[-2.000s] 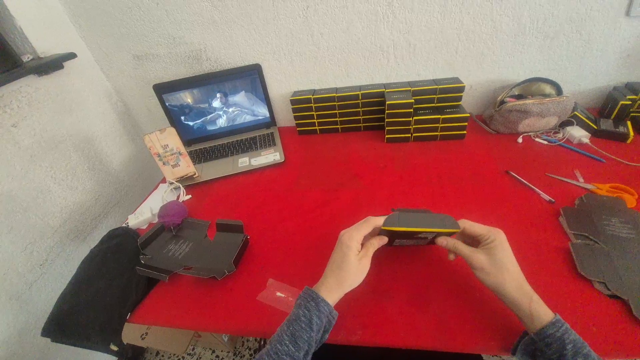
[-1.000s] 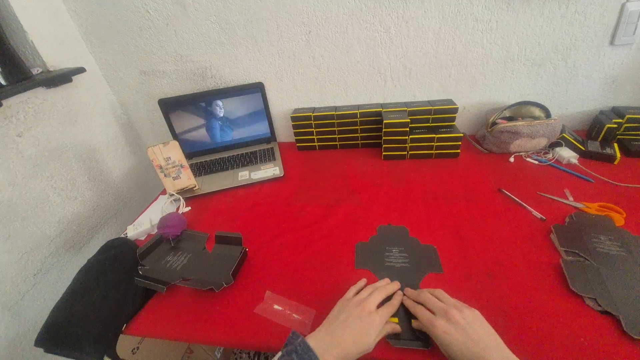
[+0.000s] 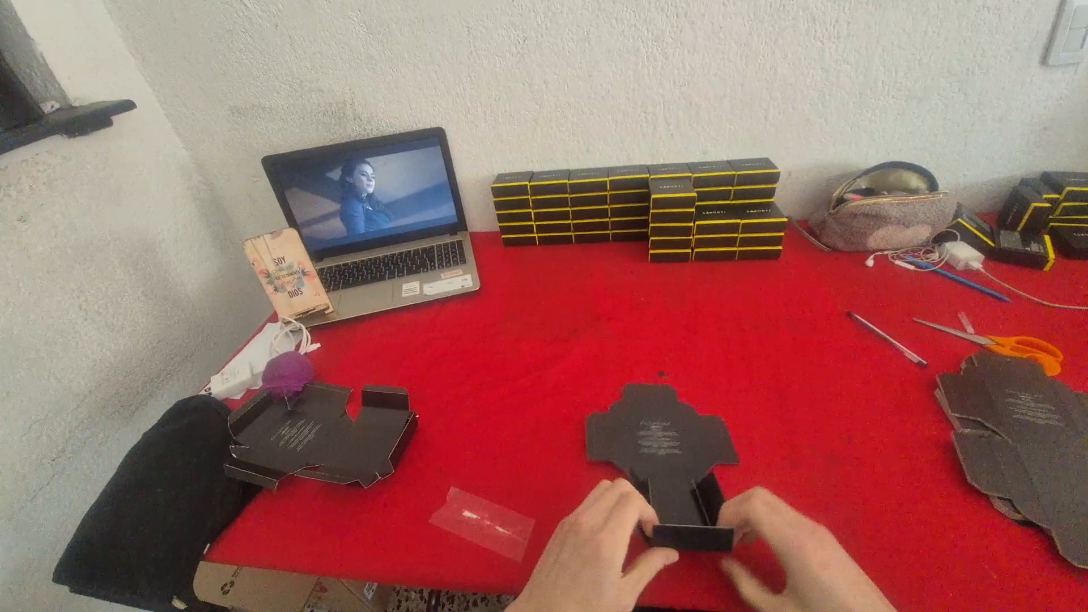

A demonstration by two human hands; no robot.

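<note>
A black cardboard box blank (image 3: 659,433) lies on the red cloth, its far flaps flat and printed with small writing. Its near part is folded up into a shallow tray with raised side walls and a front wall (image 3: 693,537). My left hand (image 3: 599,544) grips the left corner of that part, fingertips at the side wall and thumb by the front edge. At the right corner, my right hand (image 3: 786,548) pinches the wall between fingers and thumb. A clear plastic piece (image 3: 484,522) lies left of my left hand.
Stacked black-and-yellow boxes (image 3: 569,208) line the wall beside a laptop (image 3: 374,221). At left are partly folded blanks (image 3: 319,433) and a black cloth (image 3: 140,510). Flat blanks (image 3: 1020,442), orange-handled scissors (image 3: 1024,347), a pen (image 3: 886,338) and a pouch (image 3: 884,212) are at right.
Two seconds ago my hands held a dark piece with a yellow edge above the table. One second ago they pressed on the blank; now its near side and front walls stand up between them.
</note>
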